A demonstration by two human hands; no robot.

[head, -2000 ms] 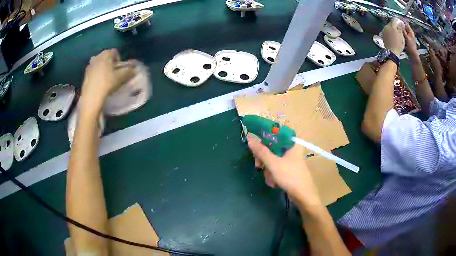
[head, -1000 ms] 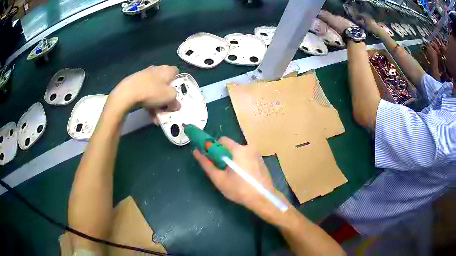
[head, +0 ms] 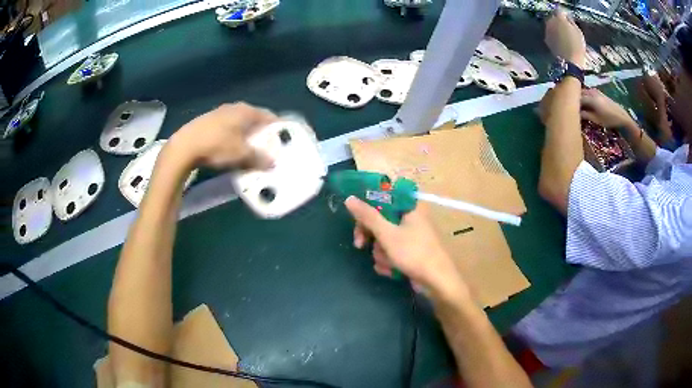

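My left hand holds an off-white plastic housing by its left side, above the pale rail; the hand is slightly blurred and its fingertips lie over the housing's inner face. The housing shows dark round holes. My right hand grips the green hot glue gun. Its dark nozzle points left and sits at the housing's right edge; whether they touch I cannot tell. A translucent white glue stick sticks out of the gun's rear.
Cardboard lies under and right of the gun, more cardboard at lower left. A black cord crosses lower left. Flat housings and wired sub-assemblies lie on the green conveyor. A grey-white post stands beyond. A neighbouring worker is at right.
The gun was over the housing a second ago; it has moved right to the housing's edge. My left hand still holds the housing, now turned. Parts on the conveyor have shifted right.
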